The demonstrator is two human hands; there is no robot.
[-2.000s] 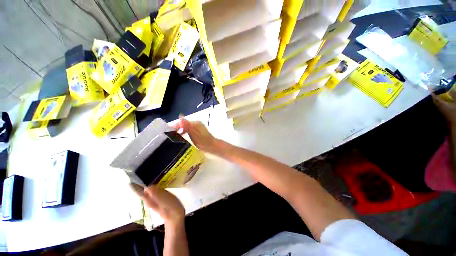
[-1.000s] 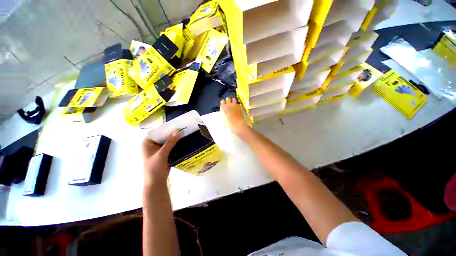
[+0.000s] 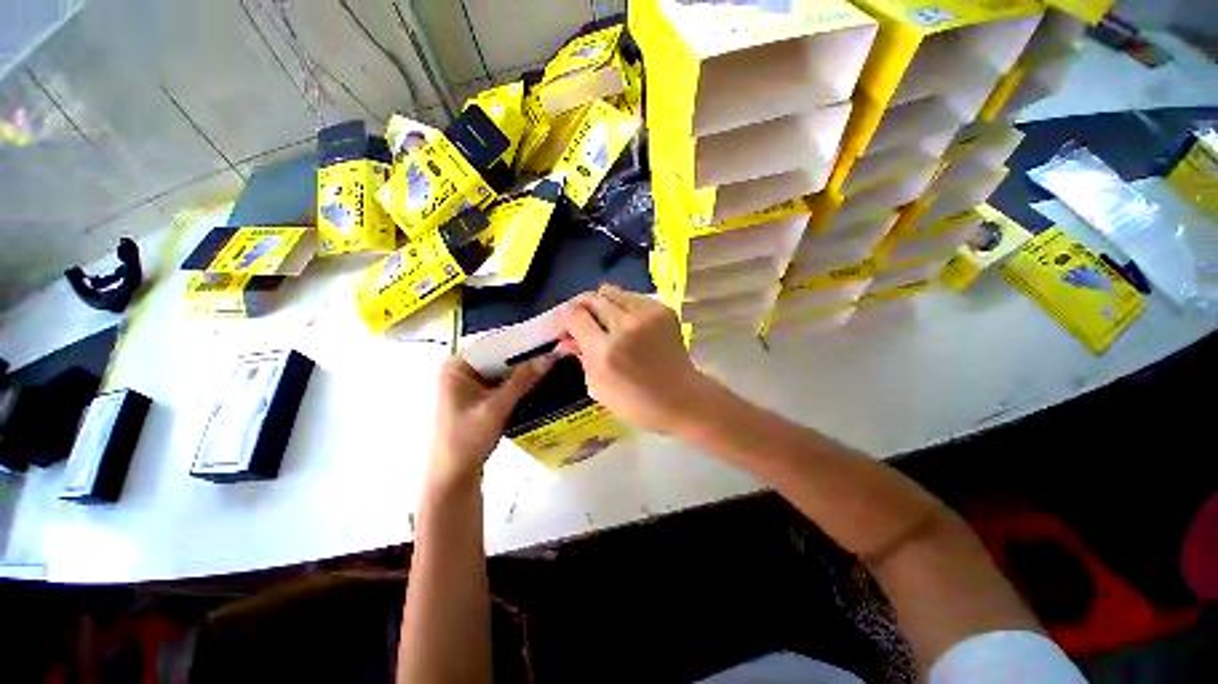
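Note:
A yellow retail box (image 3: 574, 437) lies on the white bench in front of me, its black inside partly showing at the open mouth. Its white end flap (image 3: 513, 339) is raised, with a narrow dark slot in it. My left hand (image 3: 470, 414) grips the box and flap at the left side. My right hand (image 3: 633, 350) is over the box mouth, its fingertips pinched at the flap near the slot. What the right fingertips hold is too small to tell. Two black-edged trays with white tops, one larger (image 3: 254, 416) and one smaller (image 3: 106, 446), lie at the left.
Open empty boxes (image 3: 741, 241) stand stacked behind my right hand. Loose yellow and black boxes (image 3: 417, 277) lie jumbled at back left. Flat yellow boxes (image 3: 1073, 287) and clear plastic (image 3: 1111, 201) lie at the right. A black curved object (image 3: 106, 278) is at far left.
My right hand has come back from beside the stack to the box mouth. The flap is now tilted lower between both hands. The view has shifted slightly.

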